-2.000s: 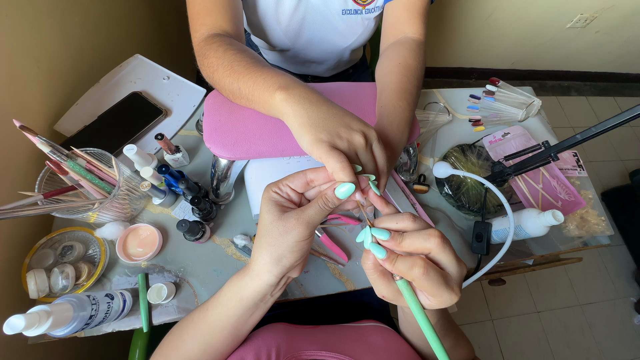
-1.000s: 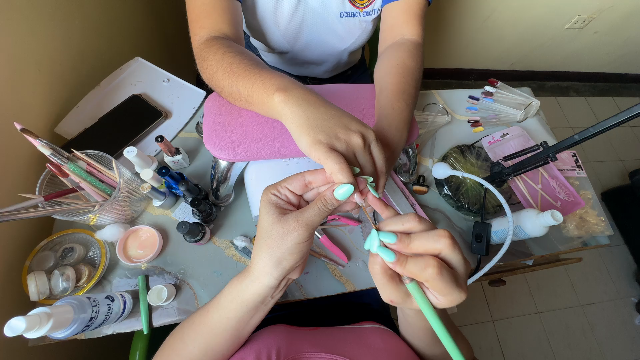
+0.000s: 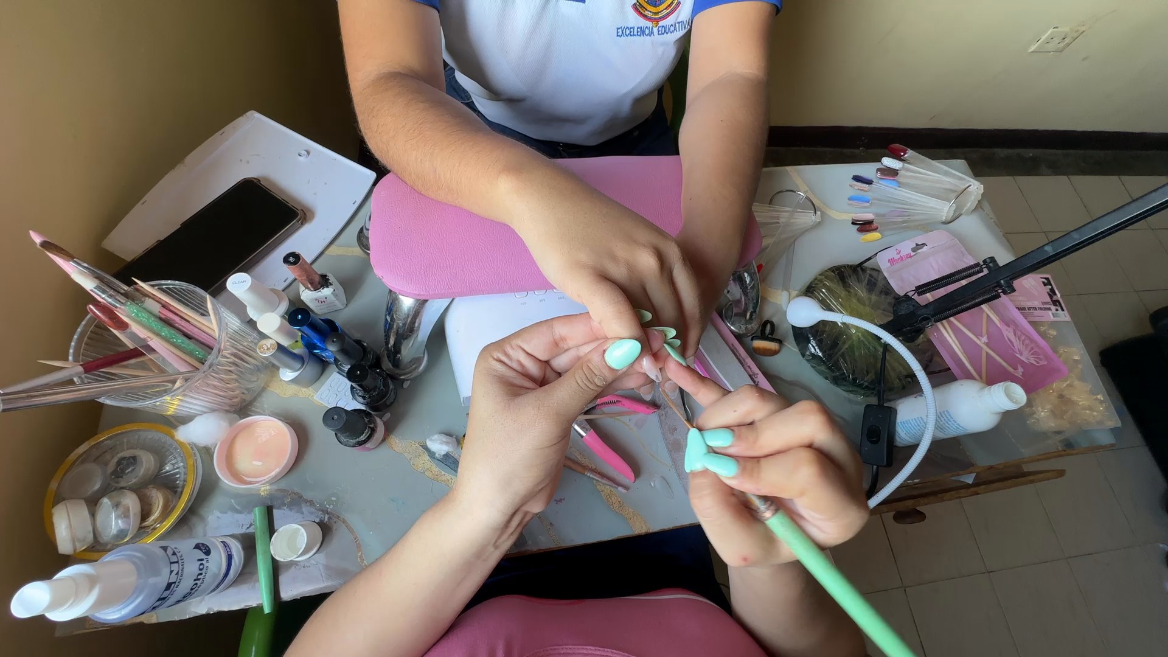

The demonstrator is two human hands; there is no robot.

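Observation:
With mint-green nails, my left hand (image 3: 547, 392) holds a finger of the person sitting opposite, whose hand (image 3: 607, 242) is over the pink padded armrest (image 3: 438, 239). In my right hand (image 3: 776, 465) is a green-handled nail brush (image 3: 835, 579), pinched near its metal ferrule between thumb and fingers. The thin brush end points up toward the held fingertip; whether it touches the nail cannot be told. Below the joined hands, pink-handled nippers (image 3: 607, 452) lie on the table, partly hidden by my left hand.
Left: a clear cup (image 3: 224, 365) of brushes and sticks, nail polish bottles (image 3: 370, 388), a jar of pink powder (image 3: 256, 451), a spray bottle (image 3: 137, 577) and a phone (image 3: 214, 233). Right: a black lamp arm (image 3: 1049, 260), a white flexible tube (image 3: 926, 392), a white bottle (image 3: 958, 411) and nail swatches (image 3: 922, 196).
My right hand and the brush have shifted slightly, with the brush handle swinging a little to the right. My left hand stays on the other person's finger.

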